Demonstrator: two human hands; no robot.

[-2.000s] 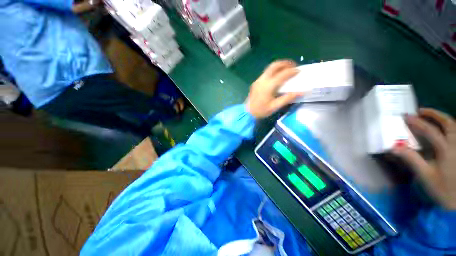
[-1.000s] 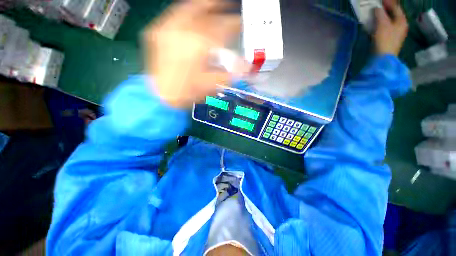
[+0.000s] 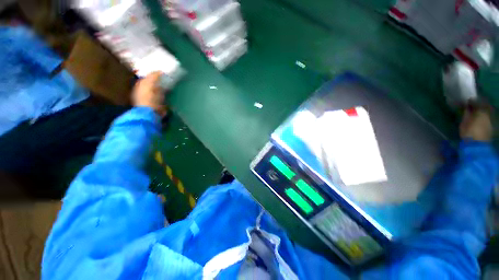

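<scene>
A white product box (image 3: 354, 146) with a red patch lies on the silver scale pan (image 3: 405, 117). The digital scale's green displays (image 3: 297, 190) are lit, and its keypad is blurred. My left hand (image 3: 149, 94) is at the near end of a row of stacked white boxes (image 3: 128, 38), with its fingers at the end box; the grip is blurred. My right hand (image 3: 476, 121) is at the far right, small and blurred, with its fingers at a white box (image 3: 460, 82) beside other boxes; whether it grips the box is unclear.
A second box row (image 3: 216, 33) stands at the upper left of the green bench (image 3: 273, 49). More boxes (image 3: 432, 24) are at the upper right. Another person's blue sleeve (image 3: 38, 76) is at left. Brown cartons (image 3: 101, 68) and yellow-black floor tape (image 3: 174, 178) show below the bench edge.
My left hand has moved from beside the scale to the stacked row. My right hand is again beyond the scale at a box. The view has turned, and the box on the pan now lies uncovered.
</scene>
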